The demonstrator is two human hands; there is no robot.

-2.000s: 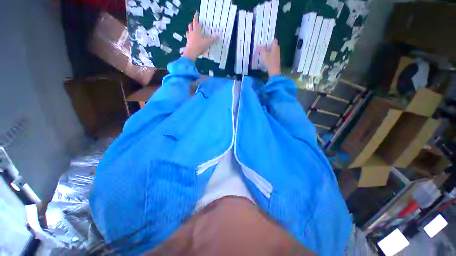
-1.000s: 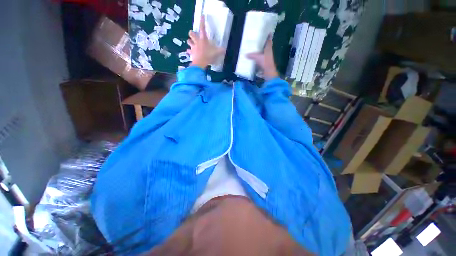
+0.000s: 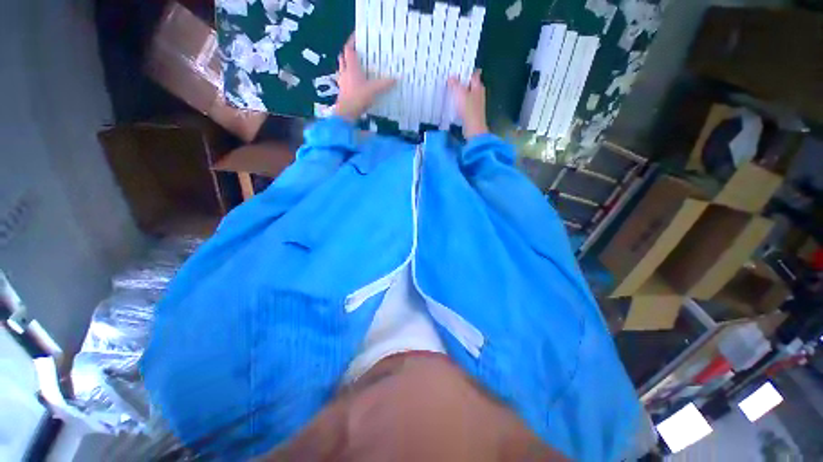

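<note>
A row of several slim white retail boxes (image 3: pixel 417 63) stands side by side on the green table top, narrow edges up and touching. My left hand (image 3: pixel 359 83) presses the row's left side, thumb over the near part. My right hand (image 3: pixel 469 97) presses its right side near the front end. The two hands hold the row between them. A smaller group of slim white boxes (image 3: pixel 559 81) lies apart to the right, with a dark mark on its left box.
White paper scraps (image 3: pixel 262 54) are scattered on the table's left and right parts. An open brown carton (image 3: pixel 704 244) stands at right, beside a pipe-frame rack (image 3: pixel 596 185). Another brown carton (image 3: pixel 162 176) and clear plastic bags (image 3: pixel 126 316) are at left.
The boxes were in separate groups, a second ago tilted with broad white faces showing. Now they stand edge up in one closed row, and my hands are closer together.
</note>
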